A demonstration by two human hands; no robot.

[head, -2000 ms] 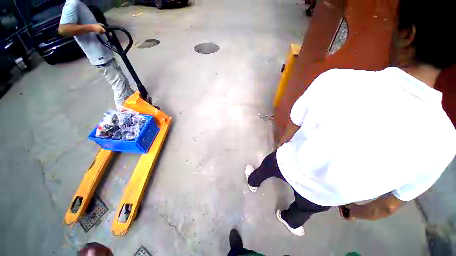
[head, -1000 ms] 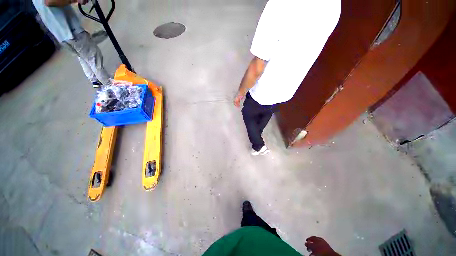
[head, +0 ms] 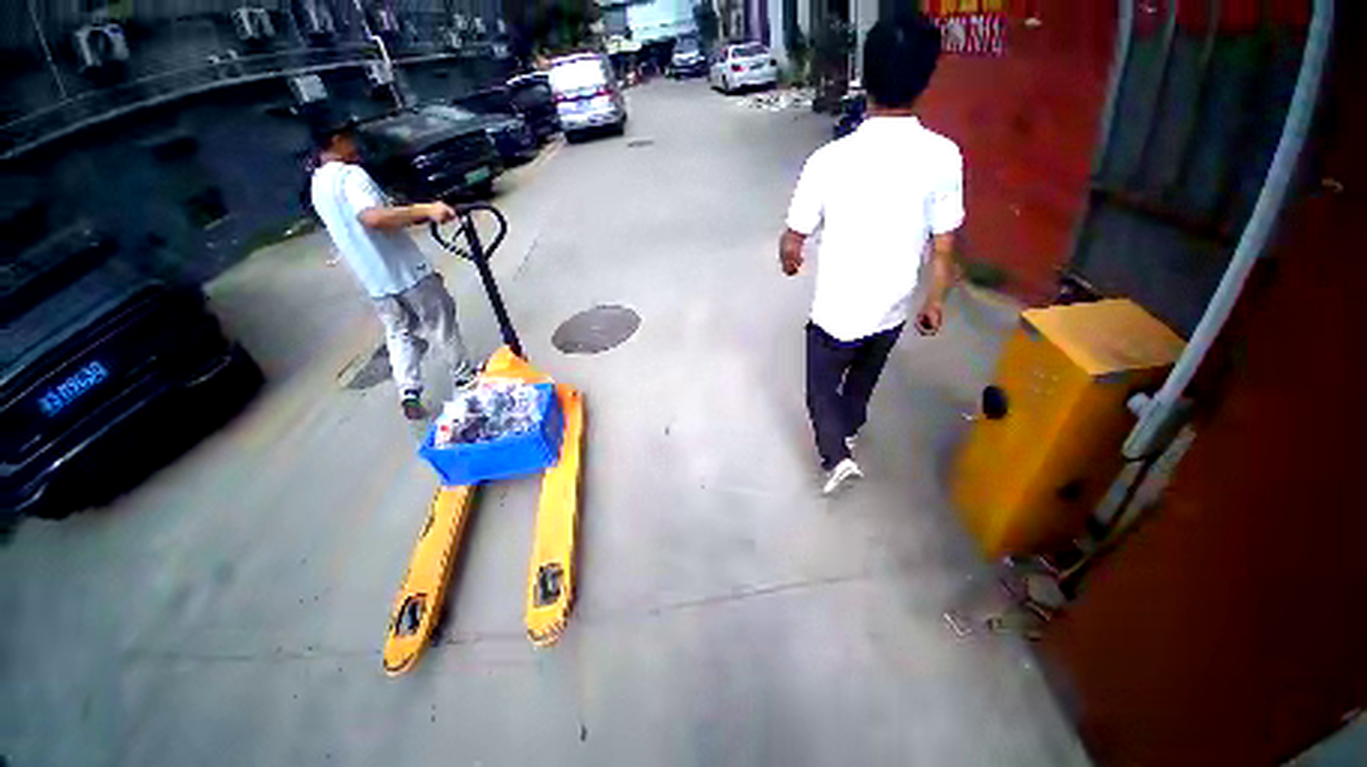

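Note:
A yellow-orange pallet truck (head: 555, 525) stands on the paved ground ahead, left of the middle. A blue crate (head: 495, 457) sits across its forks near the truck's head. Dark parts in clear plastic bags (head: 492, 409) are heaped in the crate. A person in a light shirt (head: 378, 240) on the left holds the black handle (head: 489, 277) with a hand at its loop grip. Neither of my hands is in the picture.
A person in a white shirt (head: 877, 225) walks ahead, right of the middle. A yellow box (head: 1034, 420) and a grey pole (head: 1259, 225) stand by the red gate at right. A dark car (head: 113, 375) is at left; more cars stand further up the street.
The view has lifted to show the street. The person in white now shows whole and further ahead. My green clothing, my foot and the hand at the bottom edge have left the picture.

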